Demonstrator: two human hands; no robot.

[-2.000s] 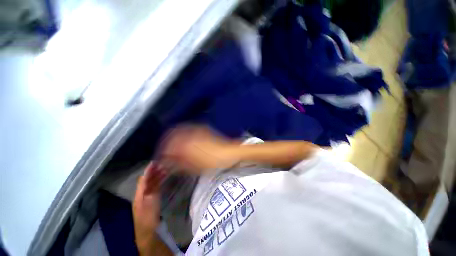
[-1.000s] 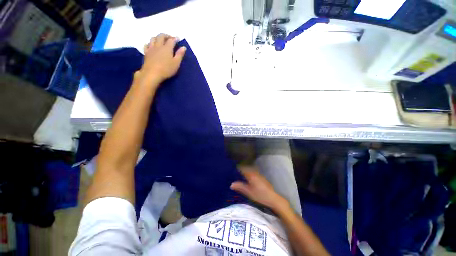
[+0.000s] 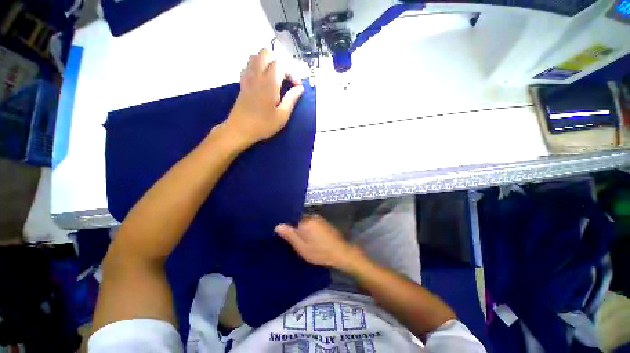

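Observation:
A navy panel (image 3: 207,172) lies on the white table and hangs over its front edge onto my lap. Its top right corner is at the presser foot and needle (image 3: 312,65). My left hand (image 3: 266,100) presses on the panel just left of the needle, thumb and fingers near the corner. My right hand (image 3: 314,241) grips the panel's right edge below the table edge, thumb on top and fingers hidden beneath.
The blue knob (image 3: 341,61) is just right of the needle. A phone (image 3: 579,110) lies at the table's right. Blue tape (image 3: 68,103) and a blue crate (image 3: 41,124) are at left. Dark cloth (image 3: 546,255) hangs lower right. Another navy piece (image 3: 135,14) lies top left.
My left hand has moved right and brought the panel's top corner to the needle. The panel lies flatter on the table. My right hand has moved slightly left and up onto the panel's edge.

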